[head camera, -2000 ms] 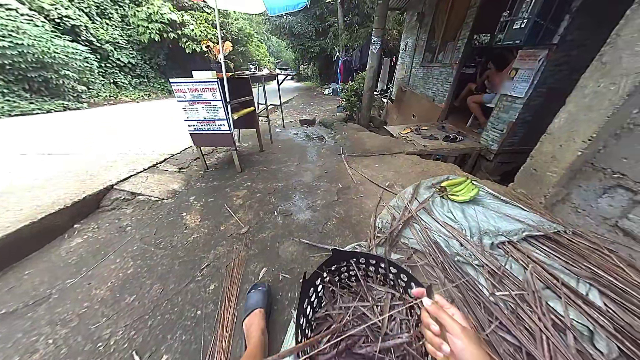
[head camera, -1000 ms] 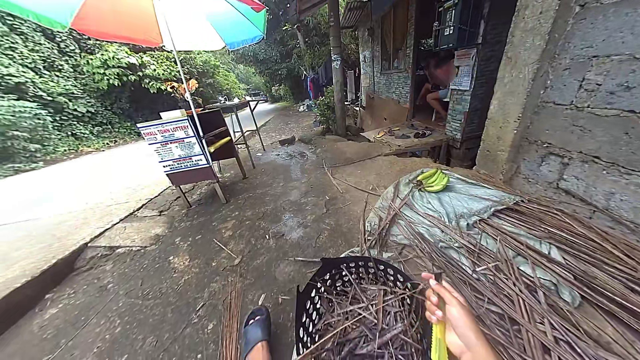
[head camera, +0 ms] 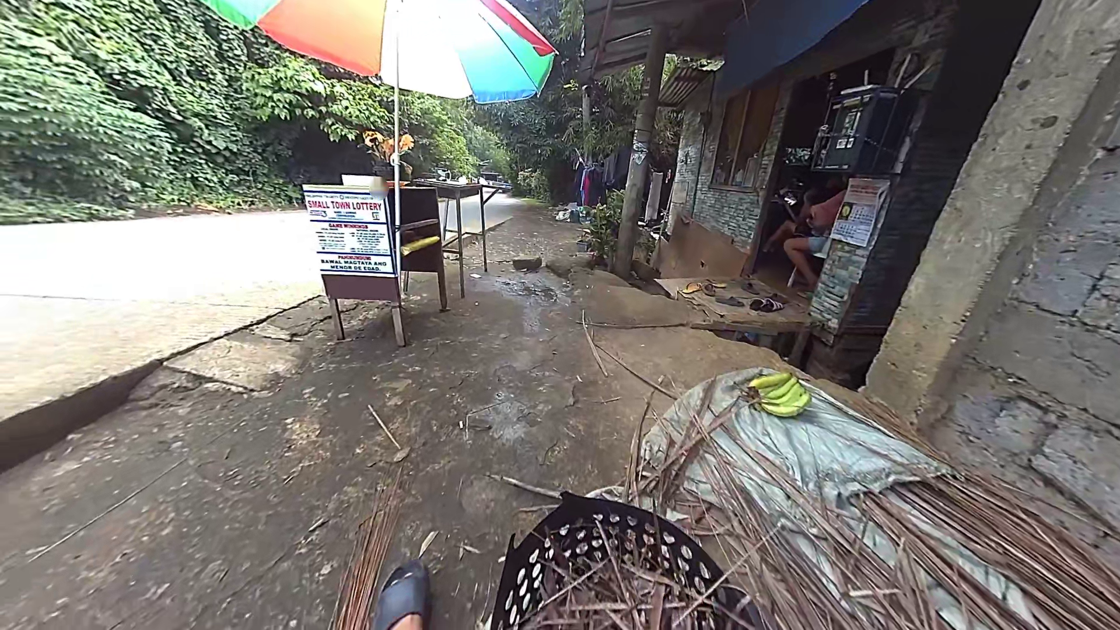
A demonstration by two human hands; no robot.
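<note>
Neither of my hands shows in the head view at this moment. At the bottom centre is a black perforated plastic basket (head camera: 569,525) filled with dry brown leaf pieces and sticks (head camera: 617,582). To its right, long dry palm fronds or midribs (head camera: 989,534) lie across a pale green sack sheet (head camera: 822,455). A bunch of green-yellow bananas (head camera: 781,394) rests on top of the sheet. Left of the basket lies a thin bundle of brown sticks (head camera: 372,551), beside my foot in a dark slipper (head camera: 404,595).
A sign board (head camera: 352,232) bearing writing stands by tables under a colourful umbrella (head camera: 411,39). A concrete road (head camera: 157,280) with a raised edge runs at left. At right are a concrete post (head camera: 980,201), a block wall, footwear on a step (head camera: 744,302) and a seated person (head camera: 809,232).
The right hand, seen earlier beside the basket and one second ago with a yellow-handled thing, has left the view. The view has tilted up, showing more of the umbrella.
</note>
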